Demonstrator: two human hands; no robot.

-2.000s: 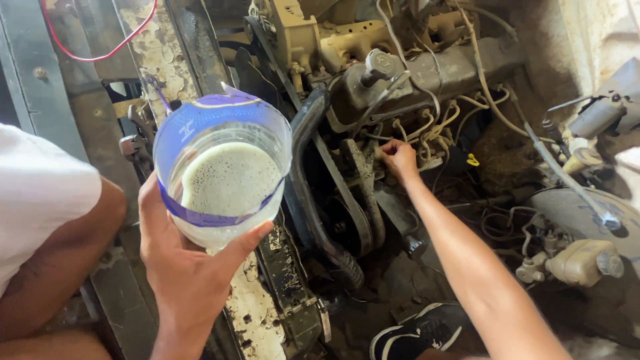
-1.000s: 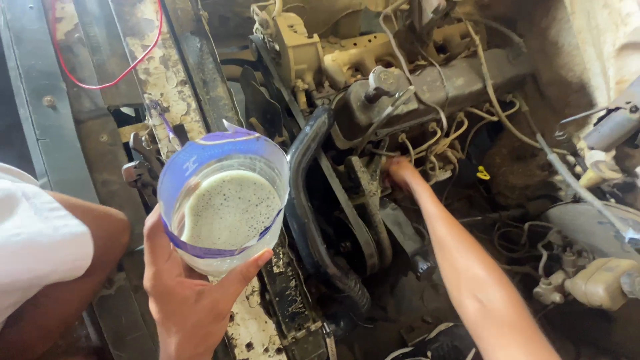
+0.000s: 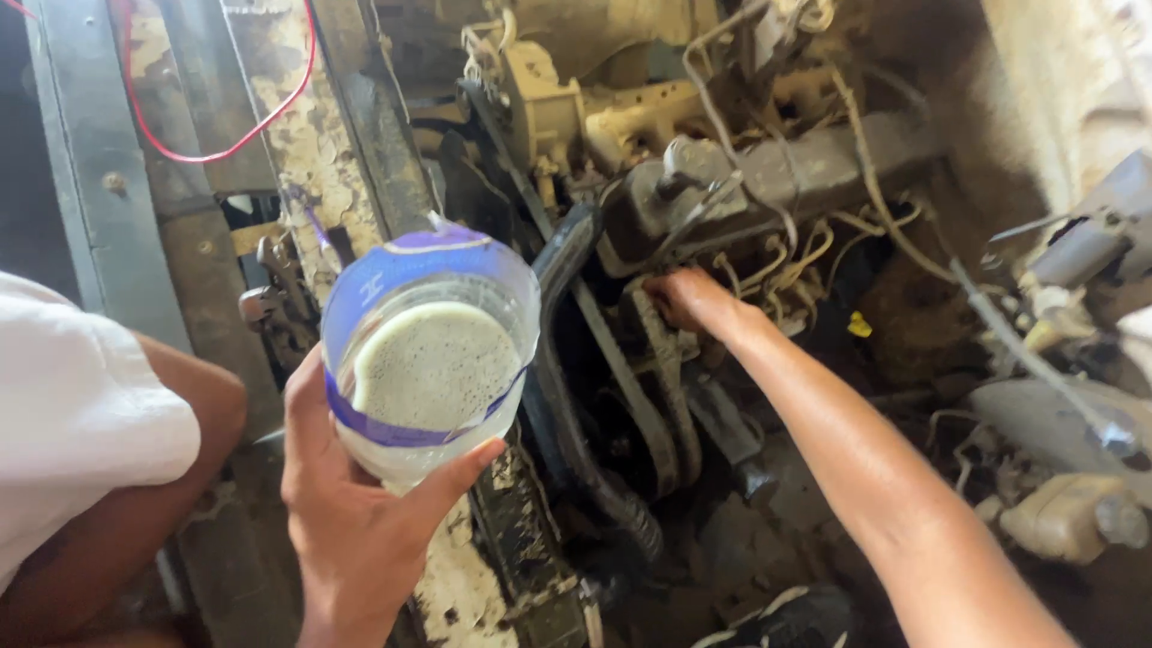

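My left hand (image 3: 369,513) is closed around a cut-off clear plastic bottle (image 3: 423,432) with a torn blue and purple label. Pale, foamy liquid (image 3: 441,364) with dark specks lies inside it. My right hand (image 3: 688,301) reaches into the engine bay, at the front of the engine beside the drive belts (image 3: 661,396) and just below the valve cover (image 3: 810,175). Its fingertips are hidden among the parts, so whether they grip anything does not show. A black rubber hose (image 3: 558,360) curves between the bottle and the belts.
A red wire (image 3: 216,157) loops over the rusty, paint-flaked front frame (image 3: 310,135). Wrenches (image 3: 270,279) lie in a gap there. Thin metal pipes (image 3: 801,261) run beside the valve cover. A plastic reservoir (image 3: 1053,517) is at right. A bare knee (image 3: 202,396) and white cloth show at left, a dark shoe (image 3: 792,621) below.
My right hand has reached slightly deeper among the engine parts, and its fingers show less than two seconds ago. My left hand still holds the bottle. The view has shifted a little.
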